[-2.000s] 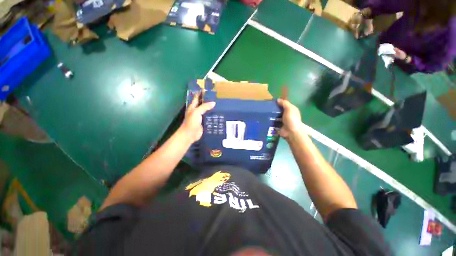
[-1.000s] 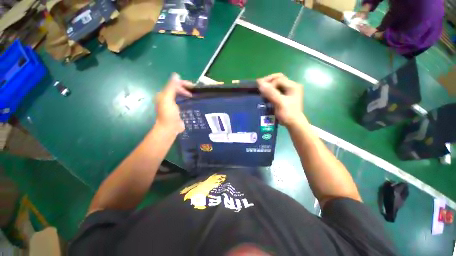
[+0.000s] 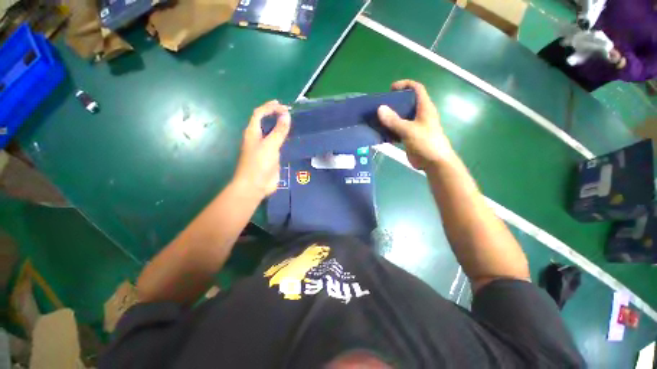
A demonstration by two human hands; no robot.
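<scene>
A dark navy printed carton (image 3: 333,198) stands against my body at the table's edge, its printed side partly covered. My left hand (image 3: 268,140) and my right hand (image 3: 414,122) grip the two ends of a plain navy carton flap (image 3: 335,126) at the carton's top, thumbs on the near face. The flap is tilted, its right end higher. It hides the upper part of the print. The fingertips behind the flap are hidden.
A green conveyor belt (image 3: 483,140) runs diagonally, with navy cartons (image 3: 616,180) at right. A blue bin (image 3: 29,76), kraft paper (image 3: 189,23) and a flat carton (image 3: 275,14) lie upper left. A black object (image 3: 558,282) lies right. A person in purple (image 3: 634,43) is opposite.
The flap has come up and tilted over the print, and the right hand has risen slightly. The cartons on the belt have moved right and down. The person opposite has shifted right.
</scene>
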